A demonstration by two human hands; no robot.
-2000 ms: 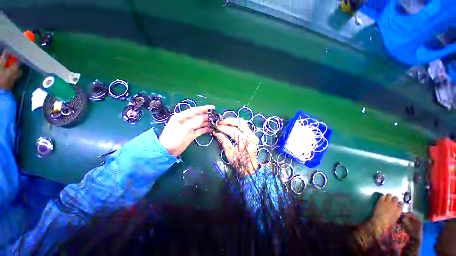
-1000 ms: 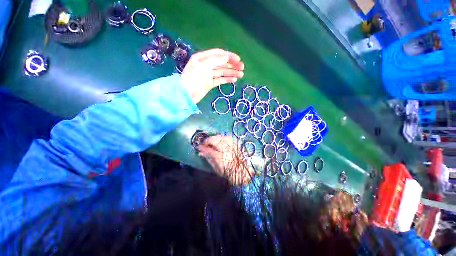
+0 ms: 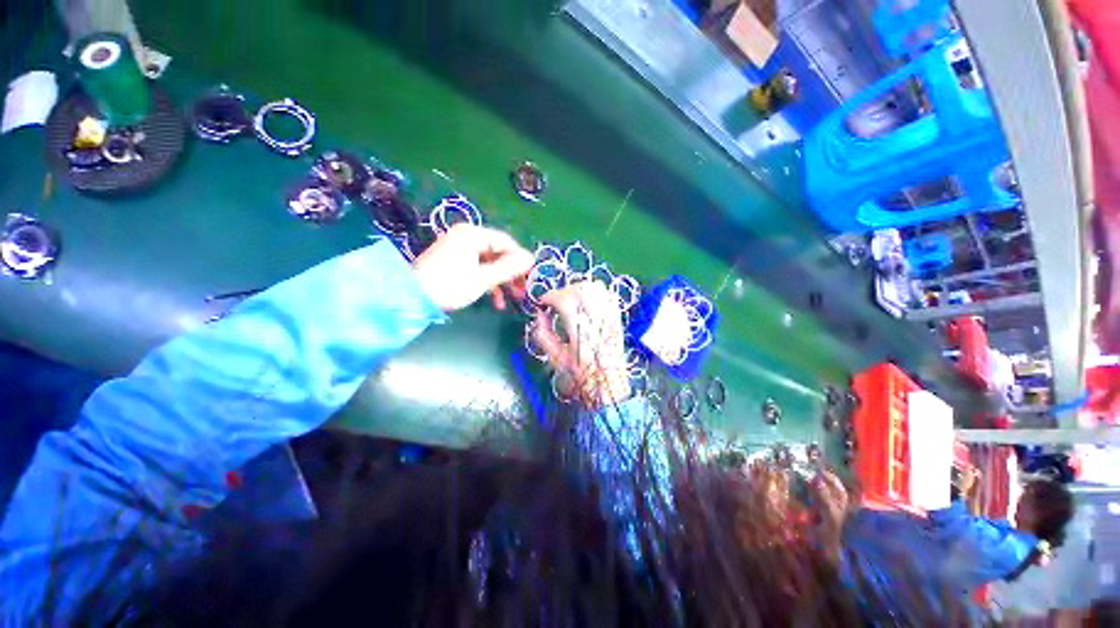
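Observation:
My left hand [image 3: 473, 266] is at the left side of the spread of thin silvery rings [image 3: 577, 258], its fingers curled together. My right hand [image 3: 583, 337] is just right of it, over the rings, with bent fingers. The fingertips of both hands are close to each other. Rings lie under and around them, and whether either hand grips one cannot be told. A single dark round body [image 3: 528, 182] lies on the green bench beyond the hands. More dark round bodies [image 3: 317, 200] are clustered left of my left hand.
A blue tray [image 3: 692, 356] of white rings is right of my right hand. At far left are a round dark dish [image 3: 154, 153], a green-white roll [image 3: 108, 84] and a silvery round unit [image 3: 27, 247]. A red crate [image 3: 876, 436] and a person's blue sleeve [image 3: 897, 550] are at right.
The view has shifted. A dark round body now lies beyond the hands; my right hand no longer holds one by the near edge. My right hand has moved up over the rings, beside my left.

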